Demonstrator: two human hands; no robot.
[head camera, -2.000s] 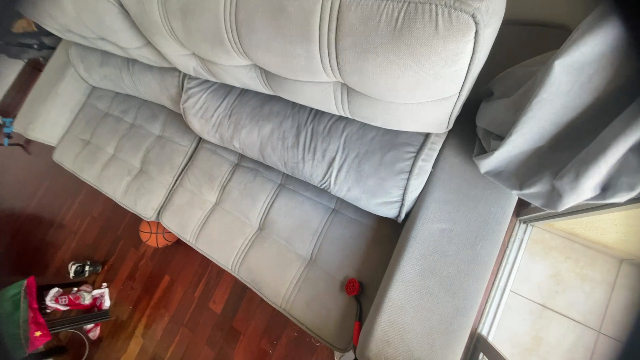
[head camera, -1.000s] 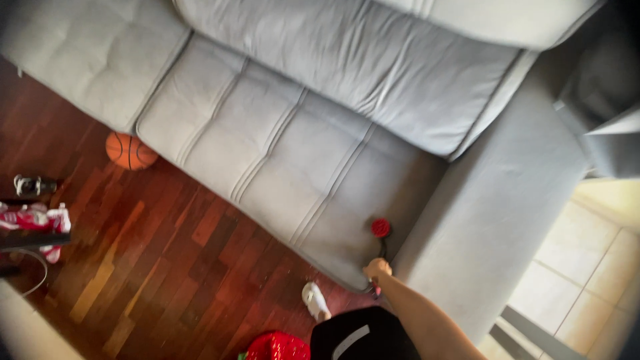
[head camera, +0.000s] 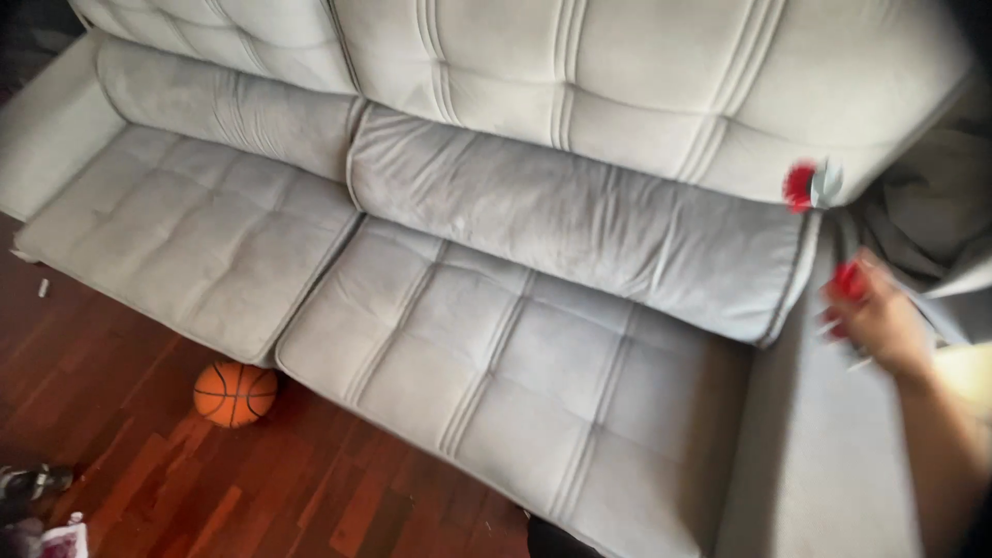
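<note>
My right hand (head camera: 891, 322), blurred, is closed around the red handle (head camera: 846, 285) of a tool over the right armrest. Above the hand is a round red and silvery tool head (head camera: 810, 186), in front of the lower edge of the sofa's backrest; the link between head and handle is too blurred to make out. Behind them stands a grey upholstered sofa (head camera: 480, 349) with a long bolster cushion (head camera: 573, 213) along its back. My left hand is not in view.
An orange basketball (head camera: 235, 394) lies on the wooden floor (head camera: 256, 480) against the sofa's front edge. Dark and pink-white items (head camera: 66, 539) are at the lower left. Grey fabric (head camera: 930, 209) hangs behind the right armrest (head camera: 821, 457).
The red-headed tool lay on the seat near the right armrest two seconds ago. My right hand reached its handle one second ago and has since lifted it above the armrest.
</note>
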